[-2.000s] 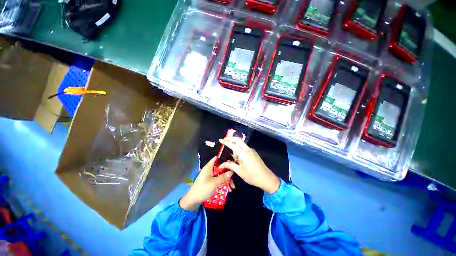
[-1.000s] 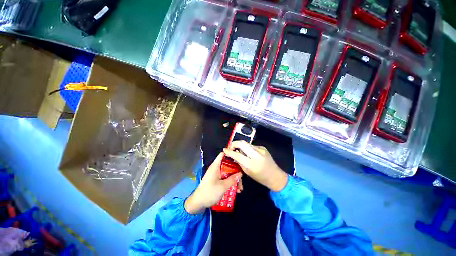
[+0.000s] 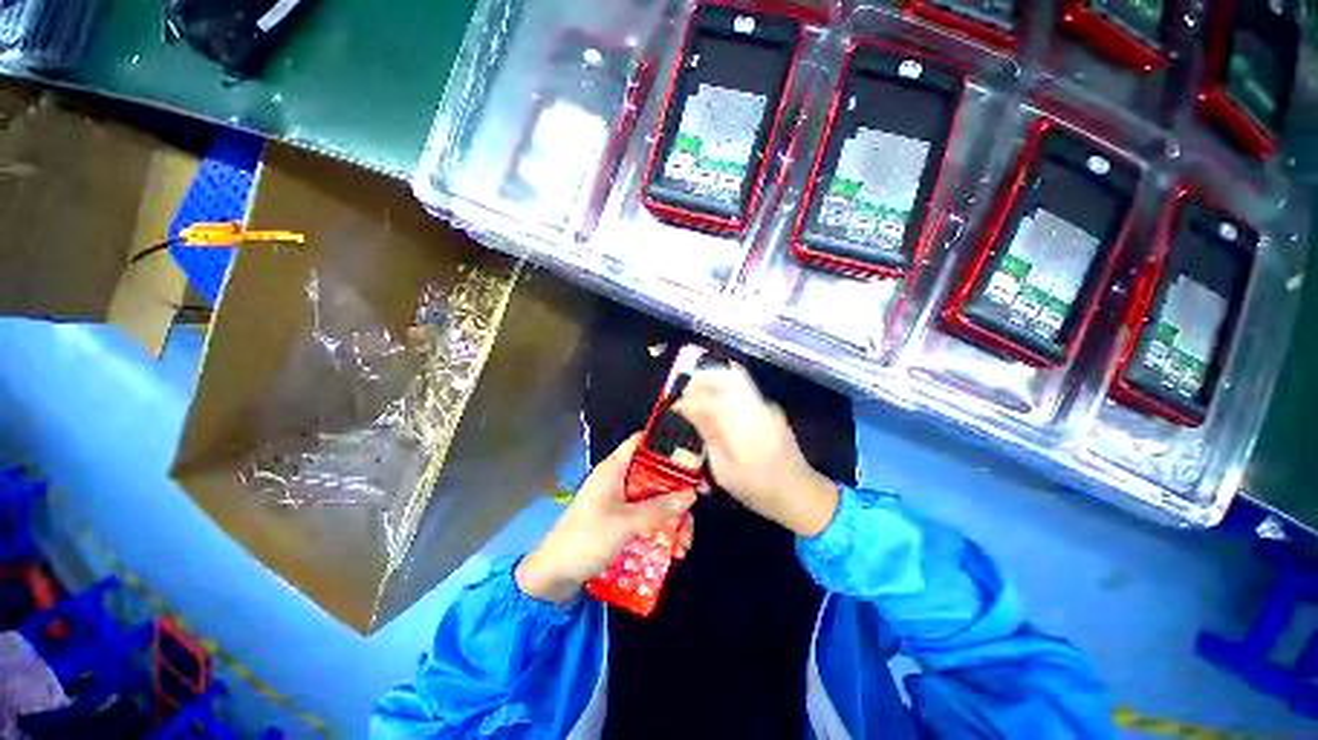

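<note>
An opened red flip phone [image 3: 636, 567] is held over my dark lap, its red keypad half toward me and its dark screen half pointing away. My left hand [image 3: 600, 523] is closed around the phone near the hinge. My right hand [image 3: 749, 445] is at the upper screen half, its fingertips over the top end; whether they pinch anything is hidden. A clear blister tray [image 3: 694, 299] lies beyond my hands with red-rimmed phones [image 3: 879, 181] in its pockets, dark backs up. Its near left pocket [image 3: 561, 145] holds no phone.
An open waste carton [image 3: 275, 362] with scraps [image 3: 448, 354] stands left of my lap. An orange-handled tool [image 3: 239, 234] lies at its edge, near a blue basket [image 3: 217, 203]. A black bundle [image 3: 239, 32] lies on the green bench [image 3: 369, 87].
My right hand has moved up from the middle of the phone to the top of its screen half. My left hand still holds the phone. The tray appears shifted slightly right in view.
</note>
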